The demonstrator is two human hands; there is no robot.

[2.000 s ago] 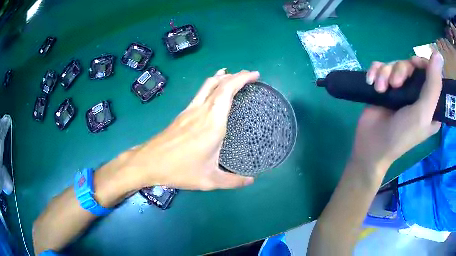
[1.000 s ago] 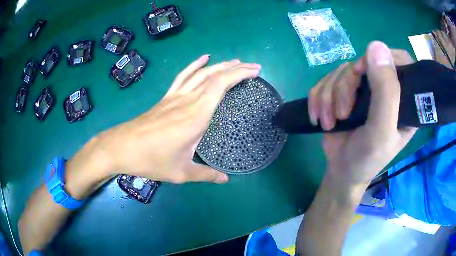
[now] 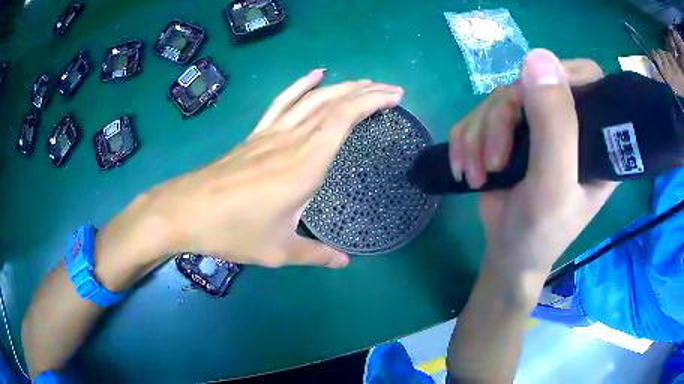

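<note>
A round screw tray (image 3: 367,191) with a dark rim and a grey speckled, perforated surface is on the green bench. My left hand (image 3: 262,180), with a blue wristband, grips the tray's left side, fingers at the top and thumb at the bottom. My right hand (image 3: 536,139) is wrapped around a thick black electric screwdriver (image 3: 626,127) with a white label. Its nose is over the right part of the tray; the bit tip is hidden. A black device housing (image 3: 208,273) lies just below my left forearm, partly covered by it.
Several black device housings (image 3: 197,88) lie spread at the upper left. A clear plastic bag (image 3: 489,49) lies beyond the tray. A neighbouring person's hand (image 3: 666,66) and a pale paper (image 3: 636,66) are at the right edge. The green bench edge (image 3: 330,367) curves along the bottom.
The screwdriver has moved left from beside the plastic bag to over the tray. The tray and my left hand appear slightly further left, and the whole view has shifted.
</note>
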